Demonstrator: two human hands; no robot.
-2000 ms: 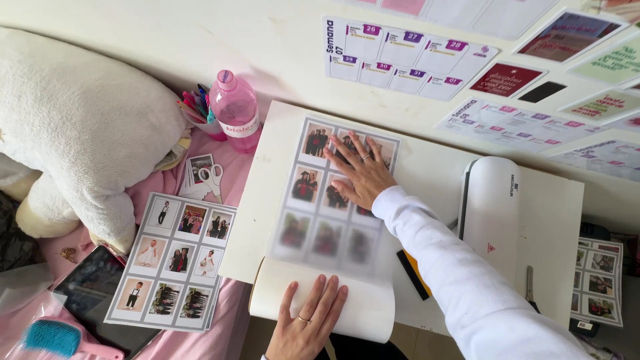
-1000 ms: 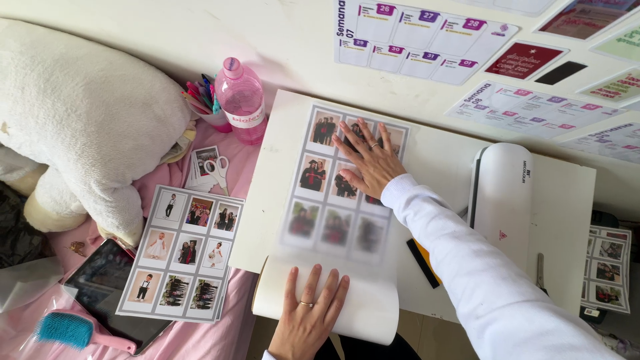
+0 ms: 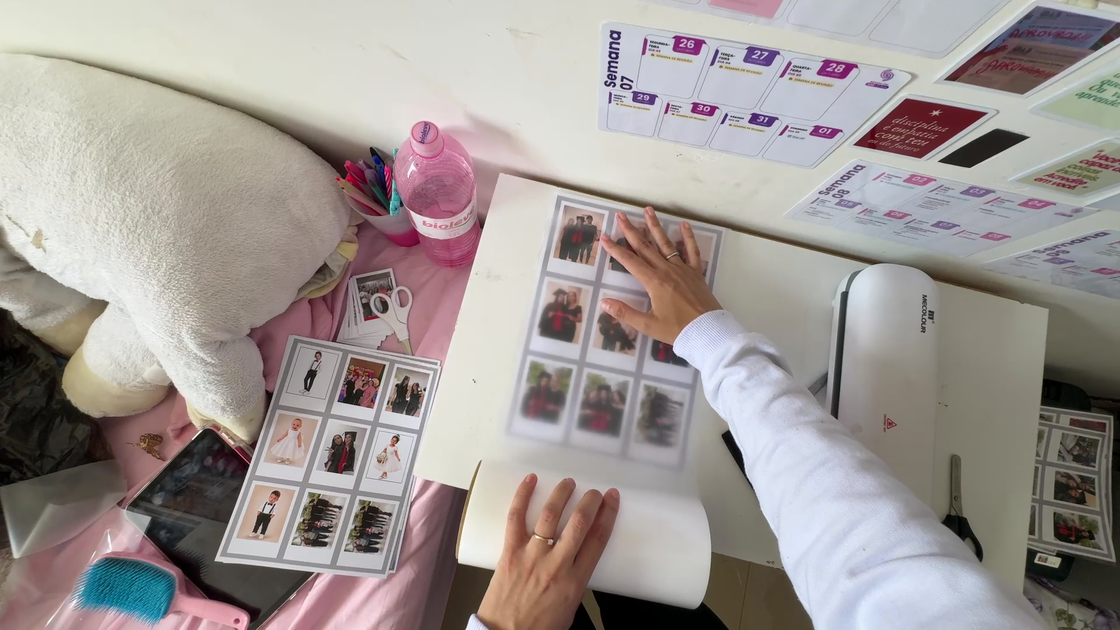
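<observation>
A sheet of small printed photos (image 3: 564, 315) lies on the white tabletop (image 3: 490, 254) under a translucent film, which blurs its lower rows. My right hand (image 3: 665, 280), fingers spread, presses flat on the sheet's upper part. My left hand (image 3: 547, 551) rests on the white curled part of the film (image 3: 656, 534) that hangs over the table's front edge; it wears a ring. Whether its fingers grip the film is hard to tell. To the right of my right forearm stands a white laminator (image 3: 888, 350). Scissors with dark handles (image 3: 961, 516) lie beside it.
At left, a stack of photo sheets (image 3: 328, 455) partly covers a dark tablet (image 3: 197, 499) on pink cloth. White-handled scissors (image 3: 394, 311), a pink bottle (image 3: 442, 201), a cup of pens (image 3: 385, 219), a blue-bristled hairbrush (image 3: 131, 591) and a large plush toy (image 3: 166, 192) are nearby.
My right hand stays spread on the upper part of the sheet. The sheet's middle row looks clearer under the film than two seconds ago.
</observation>
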